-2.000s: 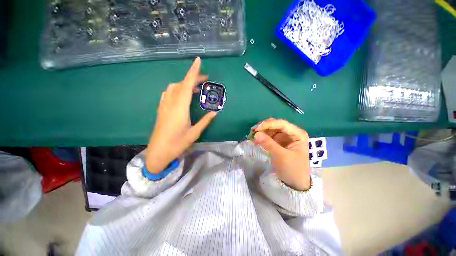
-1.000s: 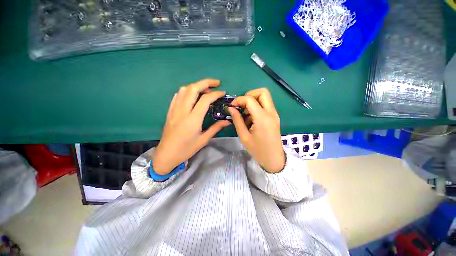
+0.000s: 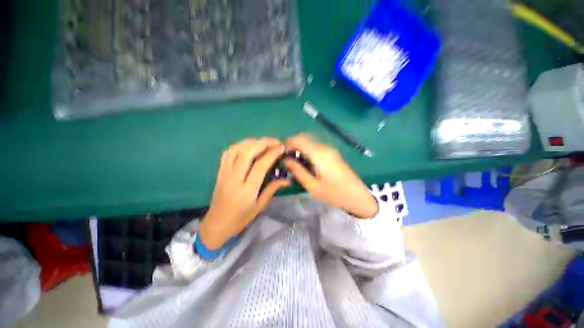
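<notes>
The dark housing is held between my two hands, above the near edge of the green mat; fingers cover much of it and the view is blurred. My left hand grips its left side, with a blue band on the wrist. My right hand has its fingertips on the housing's upper right side. Whether a small module is under the right fingers cannot be seen. Black tweezers with a pale end lie on the mat beyond my right hand.
A clear module tray lies at the far left. A blue bin holds white parts. Stacked clear trays and a pale device stand right. A black compartment tray and white tray are below the bench edge.
My right hand came from the right, holding a tiny part, to the housing. My left hand took hold of the housing, which was on the mat. The camera view has shifted.
</notes>
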